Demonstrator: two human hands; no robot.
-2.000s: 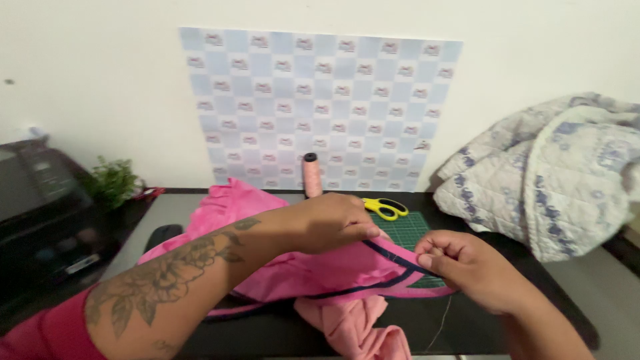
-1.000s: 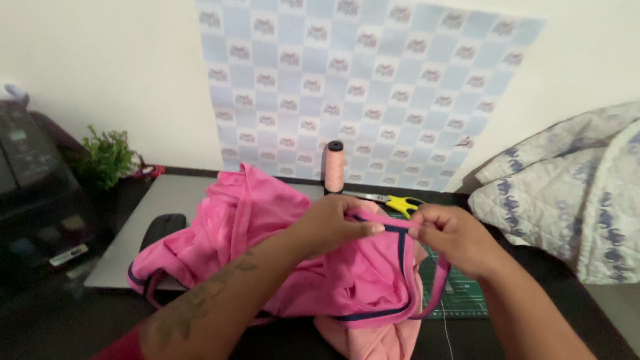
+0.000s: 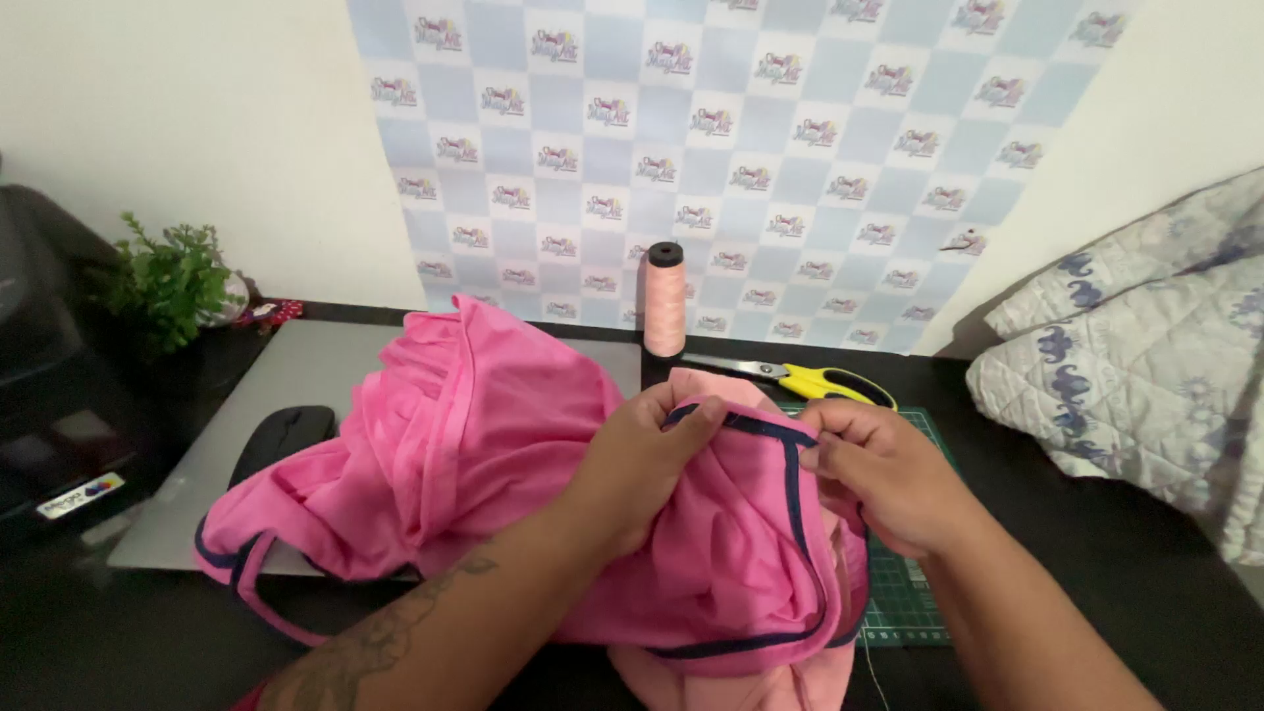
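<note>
A bright pink fabric garment [image 3: 513, 425] with navy trim lies bunched across the middle. My left hand [image 3: 642, 454] pinches its trimmed upper edge between thumb and fingers. Just to the right, my right hand [image 3: 874, 469] pinches the same edge at the corner where two navy strips meet. Under the garment lies a light pink cloth [image 3: 760, 686], which shows below and behind it. A cone of peach thread [image 3: 665, 301] stands upright behind my hands. Scissors with yellow handles [image 3: 825, 381] lie behind my right hand. A loose pale thread [image 3: 874, 671] hangs below the garment's right side.
A green cutting mat [image 3: 904, 602] is partly under the garment. A closed grey laptop [image 3: 306, 365] and a black mouse [image 3: 286, 434] are at left, near a black machine [image 3: 59, 395] and a green plant [image 3: 173, 281]. A quilted blanket [image 3: 1155, 365] is piled at right.
Two seconds ago my hands held the trimmed edge farther apart; now they are closer together. The garment has been lowered and lies more bunched. The view has shifted closer.
</note>
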